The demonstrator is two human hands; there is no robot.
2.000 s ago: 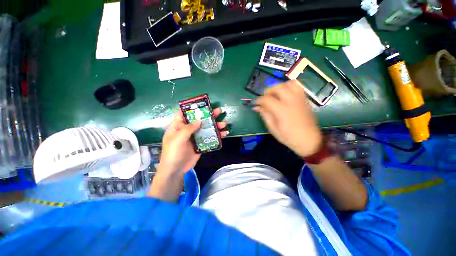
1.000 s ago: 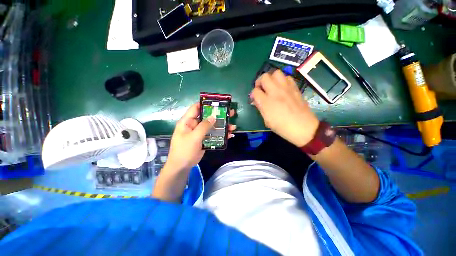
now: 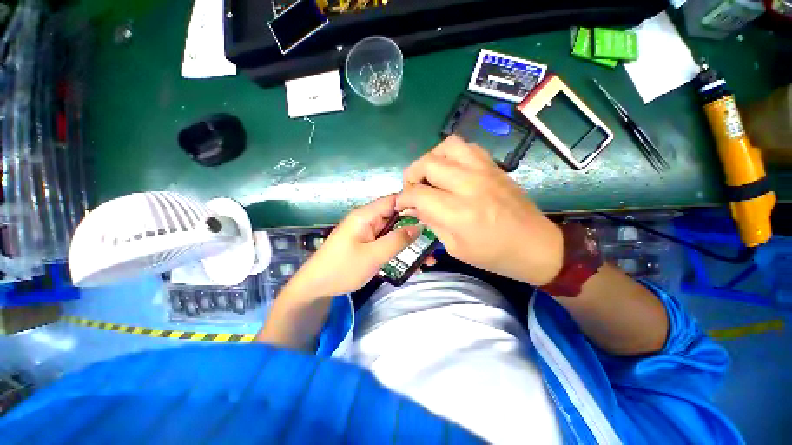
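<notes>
The phone unit, with its green board showing, is tilted at the bench's front edge. My left hand holds it from the left, thumb on the board. My right hand is over the phone's top end, fingertips together there; whether they hold a small part is hidden. The black rear housing with a blue patch lies beyond my right hand. The battery and the pale front frame with red edge lie beside it.
Around the bench are a clear cup of screws, tweezers, a yellow-orange electric screwdriver, green pads, a black object, a white fan and the long black tray holding an LCD module.
My right hand has moved left from beside the rear housing onto the phone's top end. The phone has turned from upright to slanted, and the rear housing is more uncovered.
</notes>
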